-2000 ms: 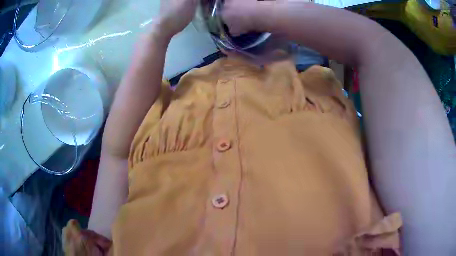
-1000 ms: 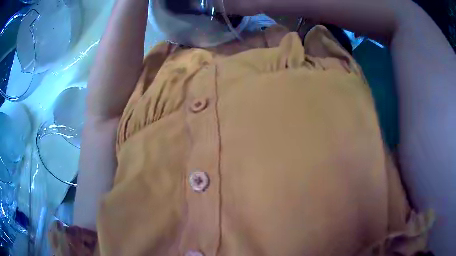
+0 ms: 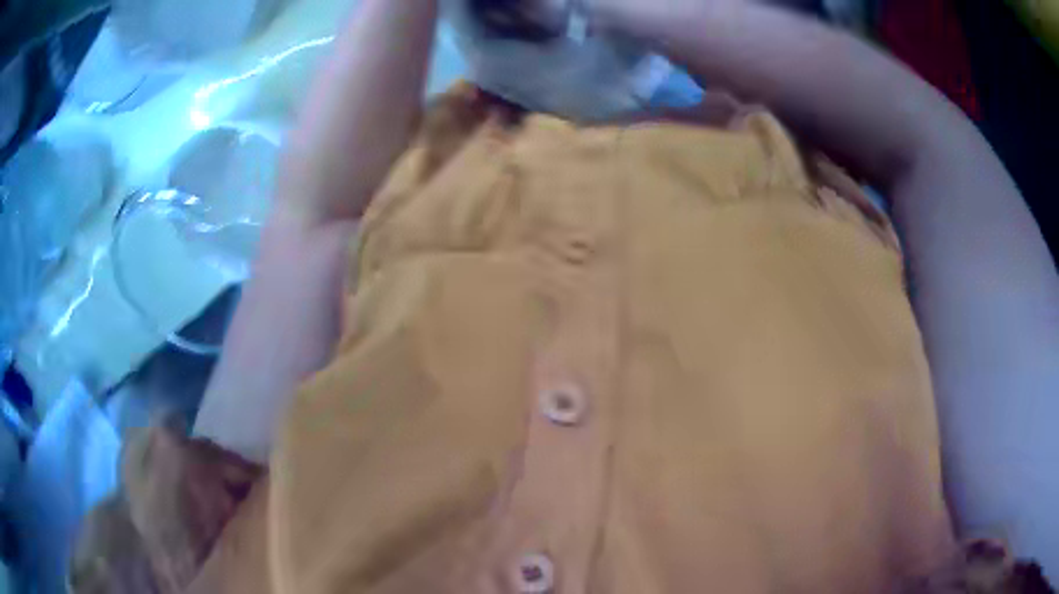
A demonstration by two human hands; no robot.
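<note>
A clear, whitish container (image 3: pixel 546 75) is at the top centre, against the front of my orange shirt, blurred and cut off by the top edge. Something dark (image 3: pixel 511 16) shows at its opening; I cannot tell what it is. My right arm reaches in from the right, and part of my right hand (image 3: pixel 610 16) shows blurred beside the container's opening; its fingers are not clear. My left forearm runs up the left side and leaves the picture at the top, so my left hand is cut off.
Several clear containers with whitish bases stand on the white bench at the left, one with a round rim (image 3: pixel 174 273) near my left arm. Clear film-like material (image 3: pixel 70 464) is at the lower left. A red thing (image 3: pixel 923 52) shows at the upper right.
The shirt, container and arms have shifted right in the picture. The container stays at the top centre. The red thing at the upper right has come into view.
</note>
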